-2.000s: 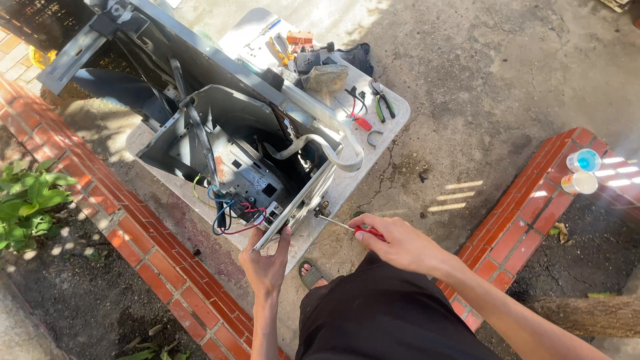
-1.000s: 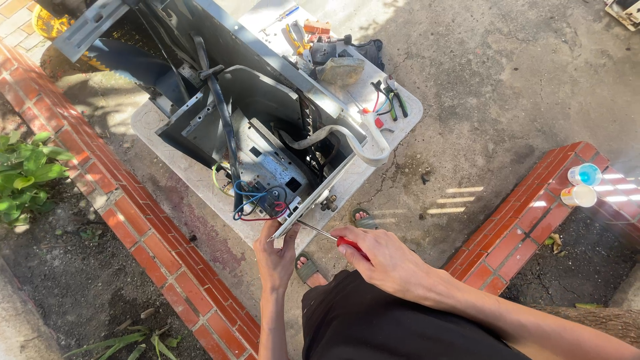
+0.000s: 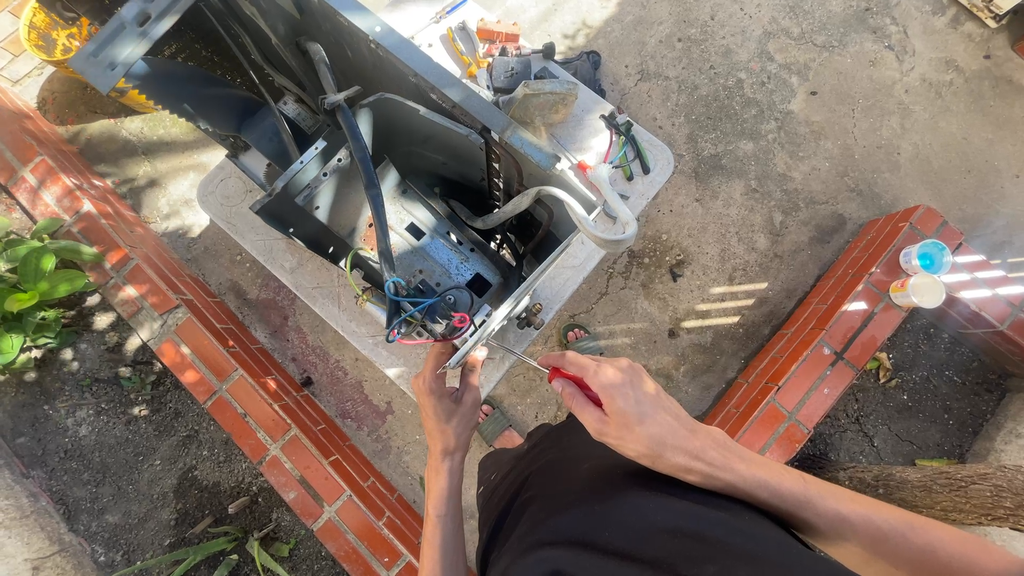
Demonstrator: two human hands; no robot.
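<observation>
The open metal housing of an air conditioner's outdoor unit (image 3: 448, 240) rests on a white plastic table (image 3: 312, 304). My left hand (image 3: 450, 398) pinches the near corner of its side panel (image 3: 512, 300) between thumb and fingers. In my right hand (image 3: 620, 404) is the red handle of a screwdriver (image 3: 578, 386); its shaft points left to the outer face of that panel, close to my left thumb. Brass valves (image 3: 530, 317) stick out of the panel just above the shaft. Blue, pink and black wires (image 3: 416, 308) lie loose inside the near corner.
Pliers with green handles (image 3: 632, 152), yellow-handled pliers (image 3: 466, 50), a stone-like block (image 3: 540, 102) and a white insulated pipe (image 3: 596, 228) are on the table's far side. Low brick borders (image 3: 272, 432) flank me; two small tubs (image 3: 918, 290) stand on the right one.
Both hands stay at the panel's near corner. Between the earlier frames and now, the screwdriver keeps its tip against the panel, its angle slightly changed. The view has shifted a little.
</observation>
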